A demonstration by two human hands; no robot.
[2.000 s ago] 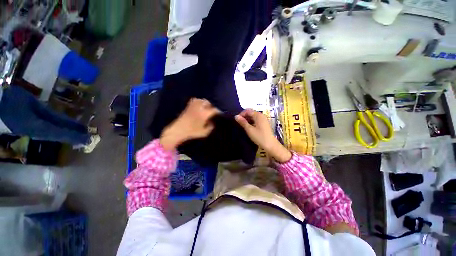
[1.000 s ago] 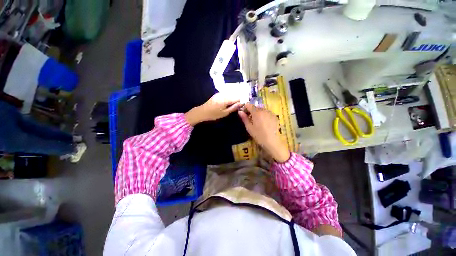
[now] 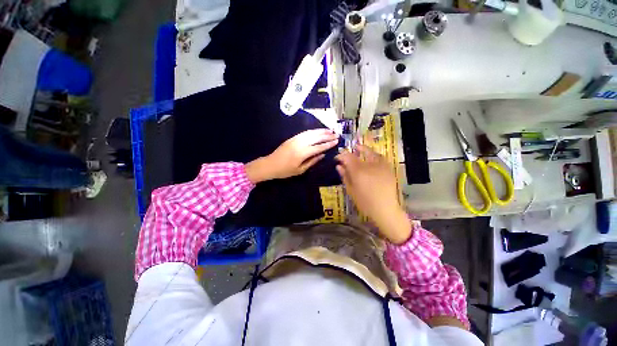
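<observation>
A large black garment panel (image 3: 230,149) lies on the machine bed, left of the needle area, its lower edge over the yellow tape. My left hand (image 3: 298,154) rests on the panel with its fingertips at the presser foot (image 3: 346,132). My right hand (image 3: 371,181) is just right of and below the foot, fingertips bent down at the panel's right edge. The fingers hide the stitching spot, and I cannot tell whether either hand pinches cloth. A narrow black strip (image 3: 415,146) lies on the bed right of the yellow PIT tape (image 3: 389,138).
Yellow-handled scissors (image 3: 486,186) and slim tools lie right of the strip. The cream machine head (image 3: 467,64) spans the top right. A white arm (image 3: 302,84) stands left of the needle. A blue crate (image 3: 141,152) is at left, a white side table (image 3: 504,297) with black pieces at right.
Both hands moved from holding the cloth apart left of the needle to the presser foot. The panel now lies flatter beneath them. In the last second the view shifted closer and the hands stayed near the foot.
</observation>
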